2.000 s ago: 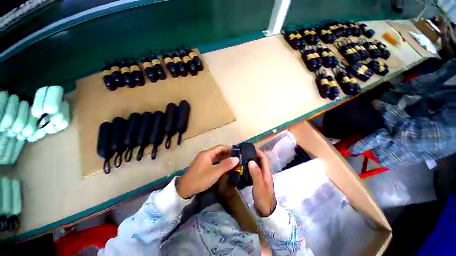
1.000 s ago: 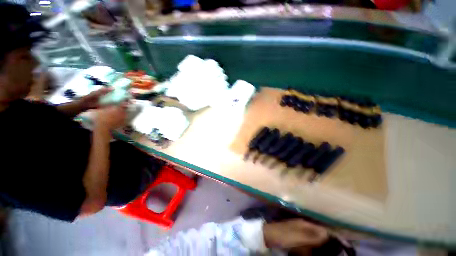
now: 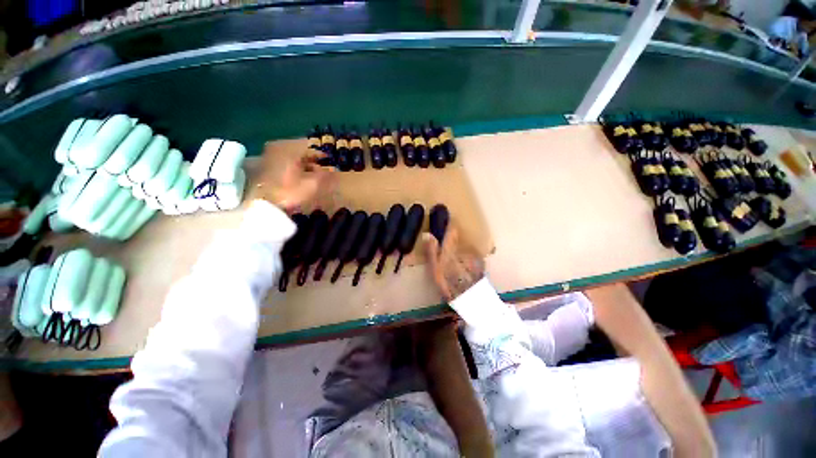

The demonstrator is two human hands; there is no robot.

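Plain black devices (image 3: 363,234) lie side by side in a row on the cardboard pad (image 3: 465,215), their cord loops towards me. My right hand (image 3: 454,262) has its fingertips at the lower end of another plain black device (image 3: 438,221), at the right end of the row with a small gap. My left hand (image 3: 306,183) is over the pad's left side, between the row's left end and the banded black devices (image 3: 383,148). It is blurred, with fingers apart and no object visible in it. The banded devices stand in small groups along the pad's back edge.
Mint-green devices (image 3: 112,183) are piled at the left of the bench. More banded black devices (image 3: 684,174) lie at the right. The open carton (image 3: 658,358) is below the bench edge (image 3: 564,287). A red stool (image 3: 716,385) and plaid cloth (image 3: 760,353) are at the lower right.
The view has swung back right from the neighbouring worker, who is out of view. Both my hands are now over the pad, and one more black device is at the row's right end.
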